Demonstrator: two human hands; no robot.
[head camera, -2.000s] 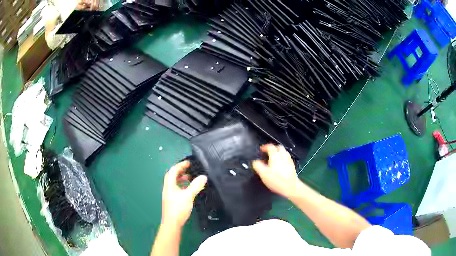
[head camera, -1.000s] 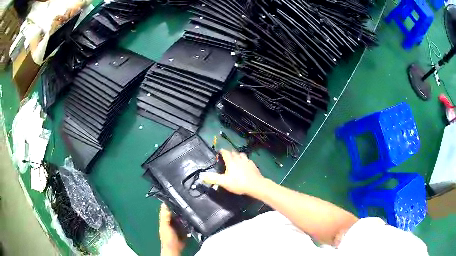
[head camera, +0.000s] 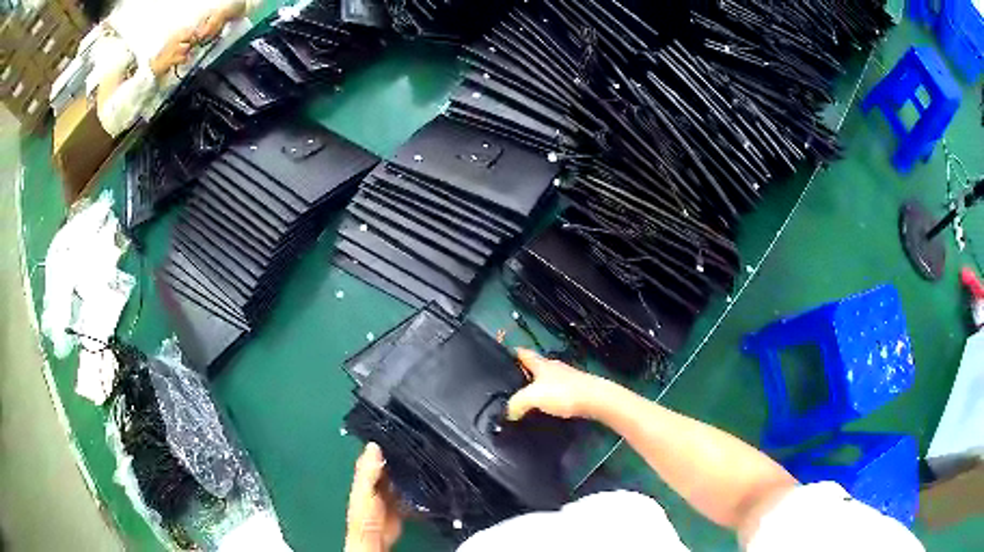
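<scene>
A black panel (head camera: 453, 377) lies on top of a stack of similar black panels in front of me. My right hand (head camera: 556, 390) is on its face, with fingers pinched at the dark ring near its middle, where a black cable seems to be; a tiny orange tip shows by the fingers. My left hand (head camera: 372, 505) is at the stack's lower left edge, cut off by the picture's bottom, gripping the stack's side. The lower part of the stack is hidden by my white clothing.
Fanned black panels (head camera: 464, 183) and more rows (head camera: 270, 205) cover the green table (head camera: 308, 399). A cable bundle (head camera: 151, 442) in a clear bag (head camera: 200, 421) lies left. Blue stools (head camera: 874, 350) stand right. Another person's hands (head camera: 189, 49) show top left.
The panel first held up between both hands now lies on the stack. My left hand has moved down to the stack's side, and my right hand has moved onto the panel's ring.
</scene>
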